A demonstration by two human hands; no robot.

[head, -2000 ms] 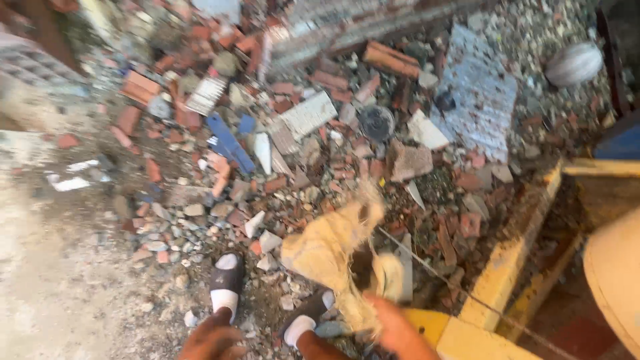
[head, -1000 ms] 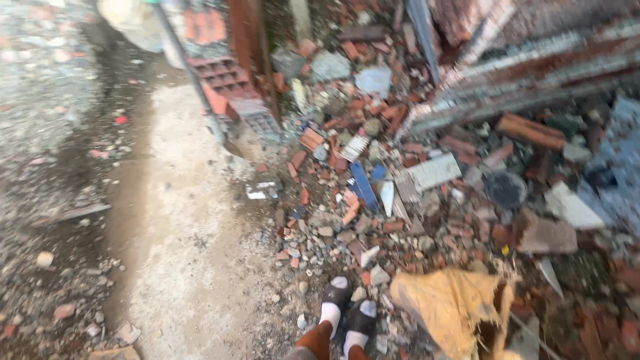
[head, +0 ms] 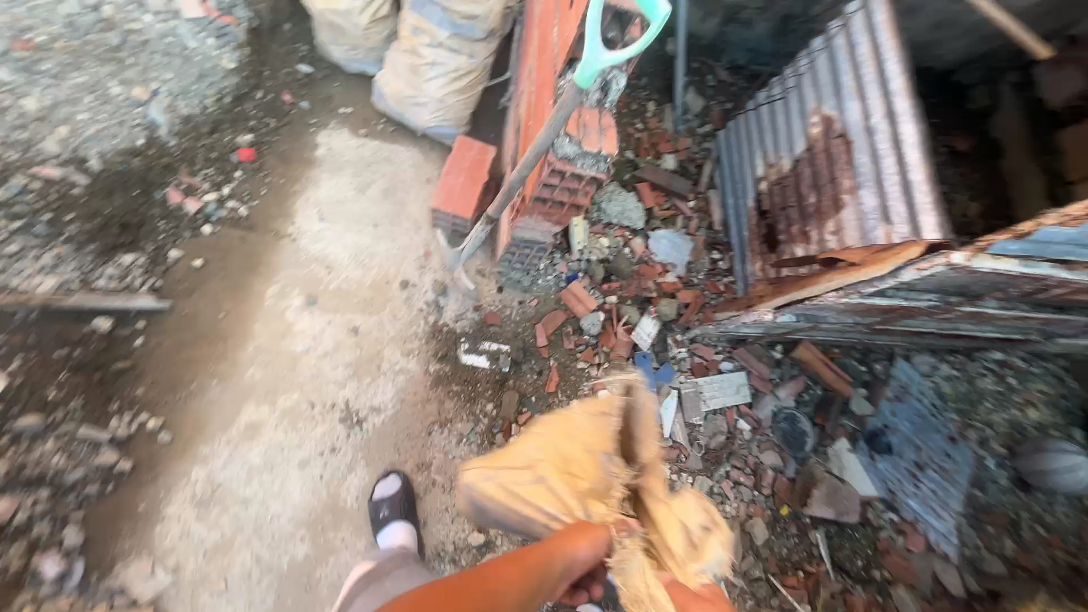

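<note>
A frayed yellow woven sack [head: 552, 463] hangs low in the middle of the head view, its torn mouth tilted to the right. My left hand [head: 586, 548] grips its ragged edge, with the forearm reaching in from the bottom. At the bottom edge my right hand [head: 693, 595] holds another part of the sack near its bunched right side; its fingers are mostly hidden. What the sack contains cannot be seen.
A shovel [head: 544, 136] with a green handle leans beside hollow clay bricks [head: 561, 191]. Filled sacks [head: 446, 68] stand behind. Broken brick and tile rubble lies right, below rusty corrugated sheets [head: 816, 161]. A concrete path [head: 280, 408] runs left.
The view has swung left, toward the path and shovel. Both hands are now on the sack, which has come up in front of me. One foot has stepped out onto the path's edge.
</note>
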